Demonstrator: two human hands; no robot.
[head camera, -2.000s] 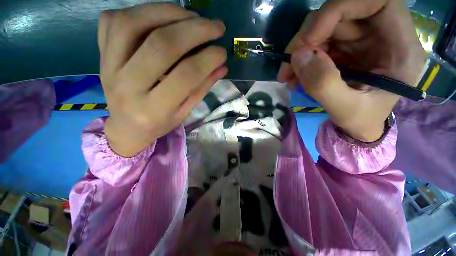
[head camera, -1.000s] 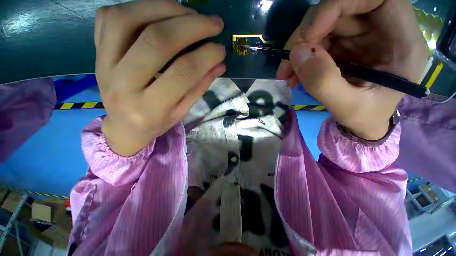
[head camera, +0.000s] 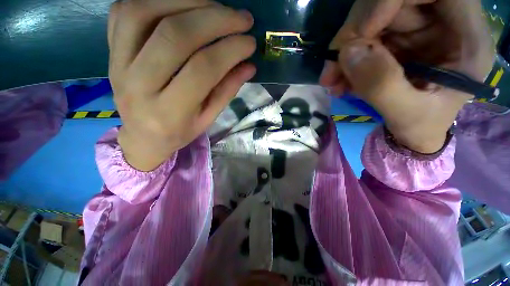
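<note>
A tiny circuit board (head camera: 284, 41) with gold and yellow areas lies on the dark green bench mat (head camera: 50, 42), between my hands. My right hand (head camera: 408, 72) holds black tweezers (head camera: 447, 81) like a pen. Their thin tips point left and reach the board's lower part; whether they touch it is too small to tell. My left hand (head camera: 173, 78) is left of the board with its fingers curled and fingertips towards it. What its fingertips hold, if anything, is hidden.
Yellow strips (head camera: 496, 75) show at the bench's right edge. A white cord runs from behind the tweezers' end to the right. Pink sleeves of other people show at far left (head camera: 31, 120) and far right. Below the bench are blue floor and yellow-black tape (head camera: 92, 114).
The board and bench edge sit slightly higher in the picture. My right hand and the tweezers have shifted a little to the right and their tips look blurred. My left hand has barely changed.
</note>
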